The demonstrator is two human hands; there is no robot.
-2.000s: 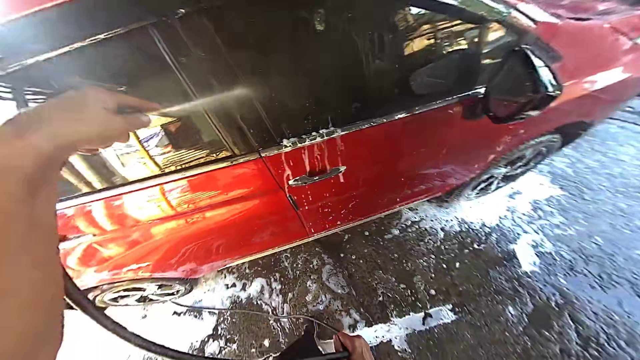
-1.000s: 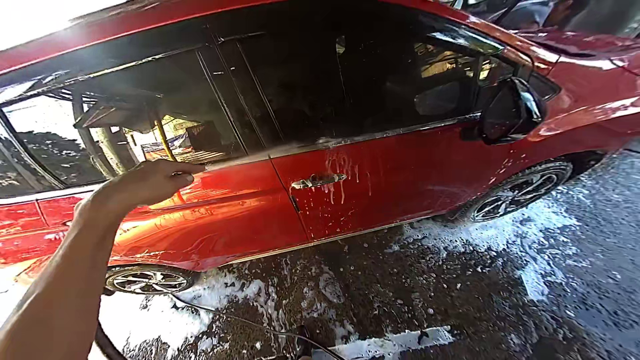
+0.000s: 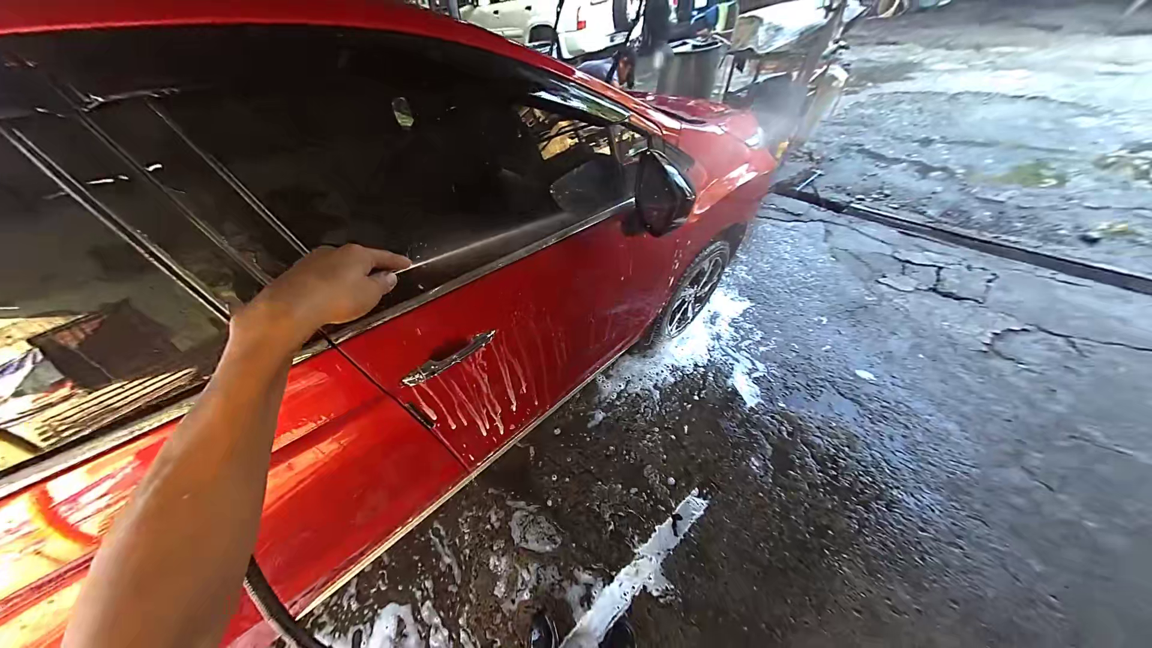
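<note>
My left hand (image 3: 331, 283) reaches in from the lower left, beside the side windows of a red car (image 3: 576, 288), its fingers closed around the end of a hose. A thin water jet (image 3: 490, 243) leaves the fingertips along the front window's lower edge toward the black side mirror (image 3: 664, 192). The dark hose (image 3: 270, 607) shows below my forearm; its end is mostly hidden in the hand. Under the front door handle (image 3: 448, 358), whitish suds streak down the red panel. My right hand is out of view.
White foam (image 3: 706, 346) lies around the front wheel (image 3: 697, 290) on wet, cracked concrete. A white strip (image 3: 639, 567) crosses the ground at the bottom. A narrow channel (image 3: 972, 236) runs beyond the car's nose. Another person (image 3: 623, 67) is behind the hood, near parked vehicles.
The view has swung toward the car's front. My left hand has moved forward along the windows, from the rear door to near the front door. A hand at the bottom edge two seconds ago is gone from view.
</note>
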